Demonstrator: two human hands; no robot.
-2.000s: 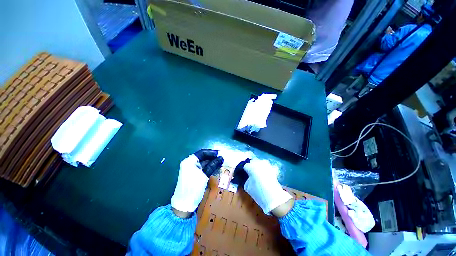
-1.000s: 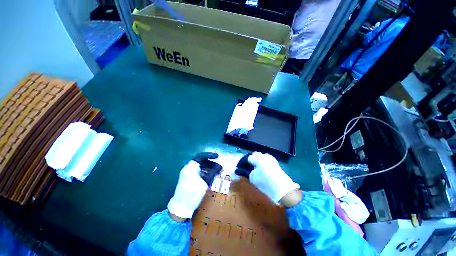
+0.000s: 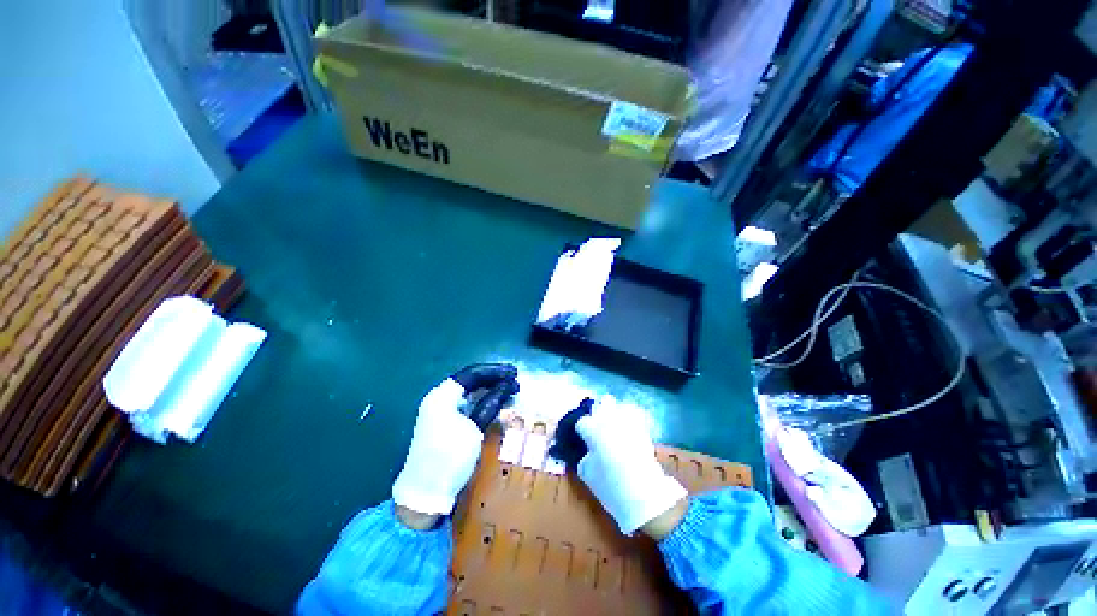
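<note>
An orange-brown slotted board point(image 3: 541, 529) lies in front of me on the green mat. A few small white pieces point(image 3: 533, 445) sit side by side at its far left edge. My left hand point(image 3: 451, 439), in a white glove with black fingertips, is at the board's far left corner, fingers curled; I cannot tell if it holds a piece. My right hand point(image 3: 616, 463), gloved alike, has its black fingertips at the right of the white pieces; what is between them is hidden.
A black tray point(image 3: 650, 319) with a white bundle point(image 3: 581, 283) lies beyond the board. A carton marked WeEn point(image 3: 505, 132) stands at the back. Stacked brown boards point(image 3: 102, 325) and white bundles point(image 3: 181, 367) are at left. Machinery and a pink-and-white object point(image 3: 824, 487) are at right.
The dark blur over the board's right part one second ago is gone. The right hand has moved slightly left and nearer to me, its fingertips now beside the white pieces. The view has shifted slightly.
</note>
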